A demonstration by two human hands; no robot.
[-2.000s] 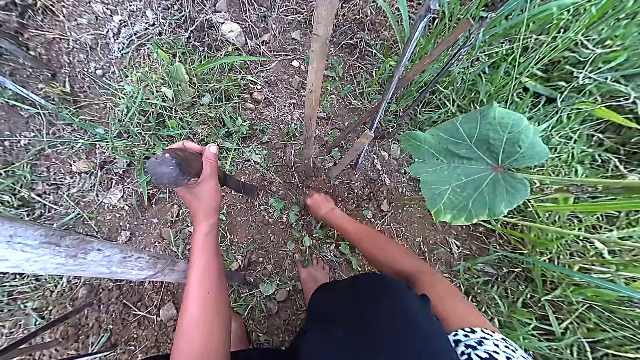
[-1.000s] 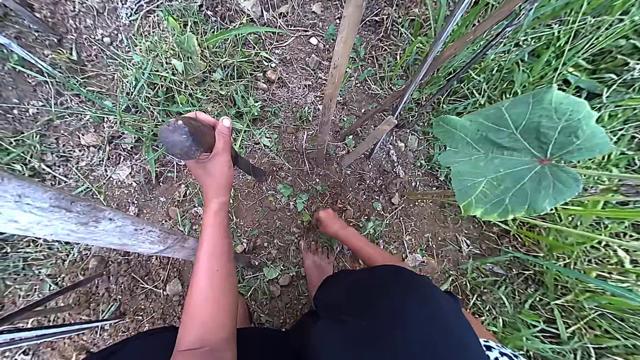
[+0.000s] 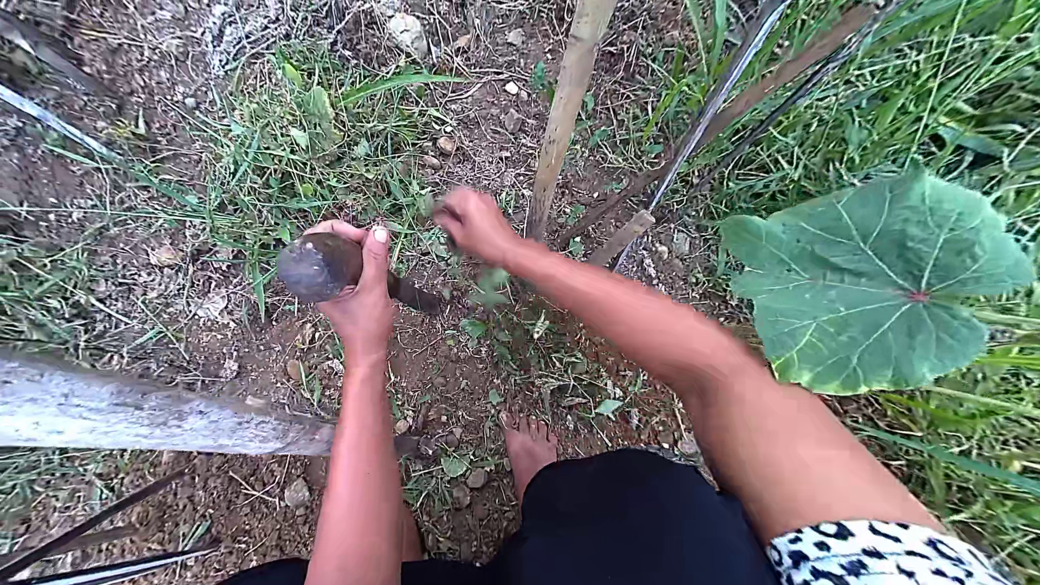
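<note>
My left hand [image 3: 357, 284] is closed around the rounded dark handle of a bladed hand tool [image 3: 321, 266]. The tool's dark metal blade [image 3: 416, 294] points right and slightly down, over the soil. To its right, my right hand [image 3: 475, 223] is raised with curled fingers, and small green weeds [image 3: 490, 288], blurred by motion, hang below it; its fingertips are partly hidden. More small weeds [image 3: 475, 327] grow in the brown soil between the tool and my bare foot [image 3: 530, 445].
An upright wooden stake [image 3: 565, 114] stands beyond my right hand, with a short stick [image 3: 621, 238] and slanting poles beside it. A thick weathered post [image 3: 162, 410] lies across the left. A large green leaf [image 3: 869, 284] spreads over the grass at right.
My right hand has moved up and left from the soil near my foot, and green weeds now show by it. My left hand still holds the tool.
</note>
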